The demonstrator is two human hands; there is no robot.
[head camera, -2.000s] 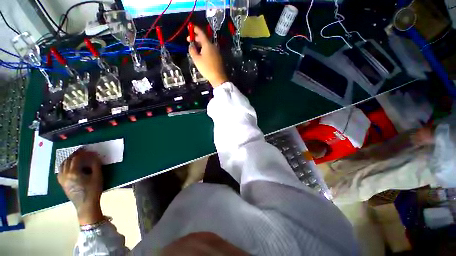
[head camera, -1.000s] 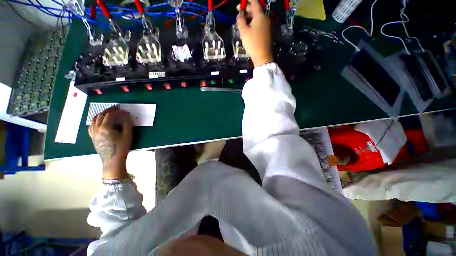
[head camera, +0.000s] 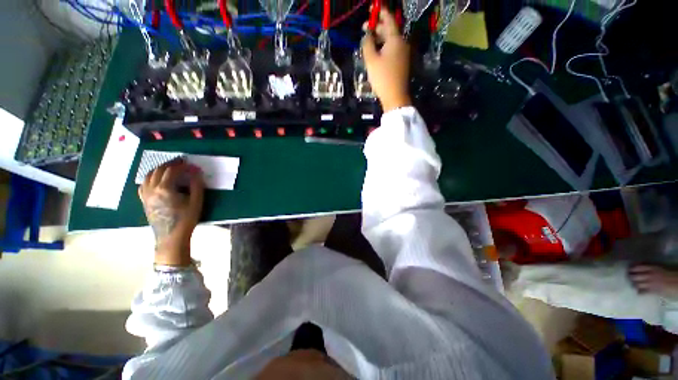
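A long black row of test fixtures (head camera: 245, 122) stands across the green bench. My right hand (head camera: 388, 63) is at its right part, fingers around the red tip of a toggle clamp (head camera: 375, 16). The pressure plate below that clamp is partly hidden by my hand. Other pressure plates (head camera: 236, 80) are down on the fixtures at the left and middle. My left hand (head camera: 169, 200) rests on a printed label sheet (head camera: 219, 171) near the bench's front edge; its fingertips touch the sheet. Whether it grips anything cannot be told.
A plain white strip (head camera: 108, 174) lies at the left bench edge, beside a tray of green boards (head camera: 63, 111). Thin tweezers or a pen (head camera: 332, 141) lie before the fixtures. Dark flat screens (head camera: 557, 133) with white cables lie right. Another person's hand (head camera: 654, 279) shows at lower right.
The view has swung, so the bench sits higher and further right in the picture. My right hand remains on the red clamp tip and my left hand remains on the sheet.
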